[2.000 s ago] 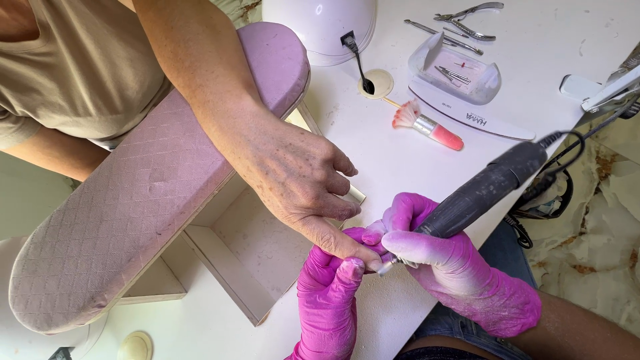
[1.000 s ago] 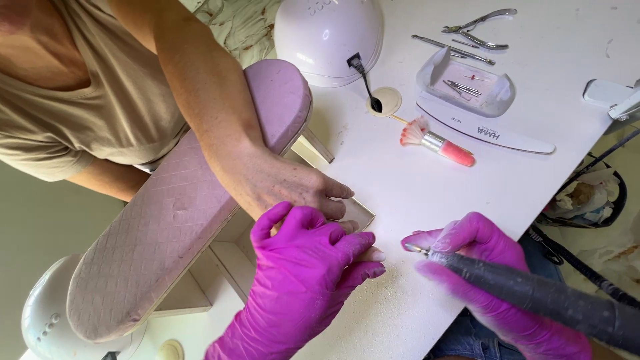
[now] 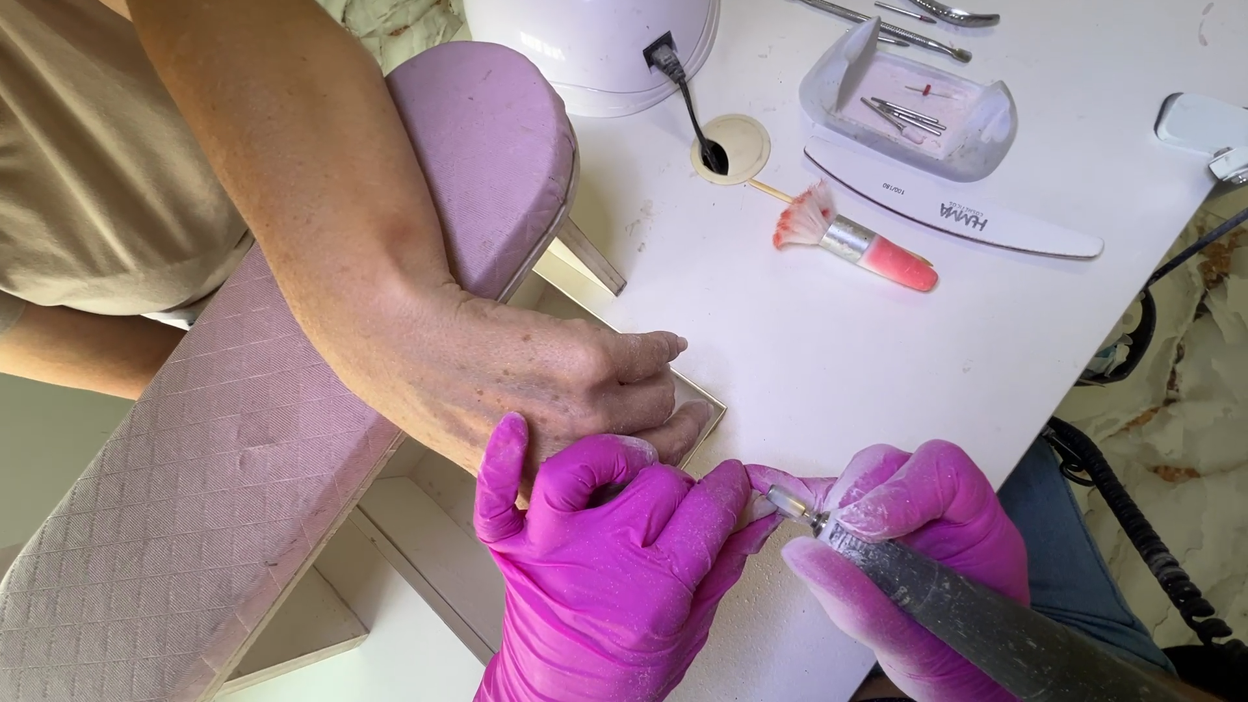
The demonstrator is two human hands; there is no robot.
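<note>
My left hand [image 3: 614, 546], in a magenta glove, grips a finger of another person's hand [image 3: 526, 380], whose forearm lies across a pink quilted armrest [image 3: 195, 439]. Most of the held finger is hidden by my glove. In my gloved right hand [image 3: 926, 536] is a black electric nail drill [image 3: 965, 604], held like a pen. Its metal bit [image 3: 792, 505] is at the nail of the held finger; whether it touches cannot be told. Pale dust coats my right glove's fingertips and the drill's front end.
On the white table [image 3: 741, 390] lie a fan-shaped dust brush [image 3: 858, 244], a curved nail file [image 3: 946, 210], a plastic tray [image 3: 965, 166] of drill bits and a metal pusher [image 3: 907, 34]. A white lamp housing [image 3: 585, 49] with a black cable stands behind. A coiled cord [image 3: 1141, 536] hangs at right.
My right hand has brought the drill from apart on the right to the held finger. My left hand still grips the other person's hand. The view has moved closer.
</note>
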